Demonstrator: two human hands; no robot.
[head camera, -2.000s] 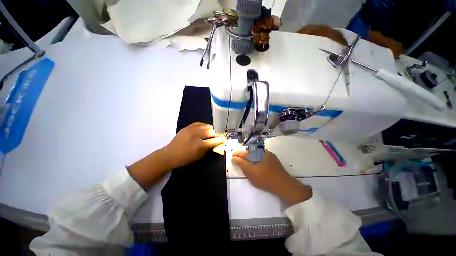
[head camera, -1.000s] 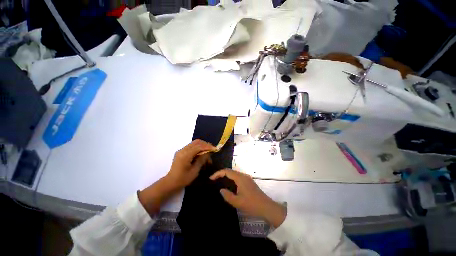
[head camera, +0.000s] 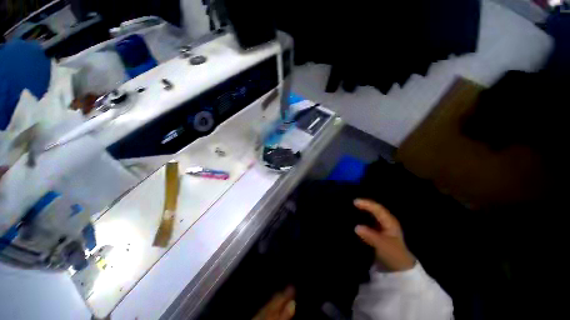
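Black garment pieces lie in a dark mass right of the table edge; their outlines cannot be told apart. My right hand is over them, thumb and fingers apart, with nothing visible between them. My left hand is cut off by the bottom edge, low over the black cloth; its grip is hidden. The yellow strip lies flat on the machine bed, right of the lit needle area.
The sewing machine stands at left. A pink and blue pair of tools lies on its bed. A clear box is at the table end. Khaki cloth lies at right, partly under black pieces. Black pieces hang at the top.
The view has swung right. The yellow strip, earlier in my left hand over the black piece, now lies on the machine bed. Both hands have moved off the table to the dark pile.
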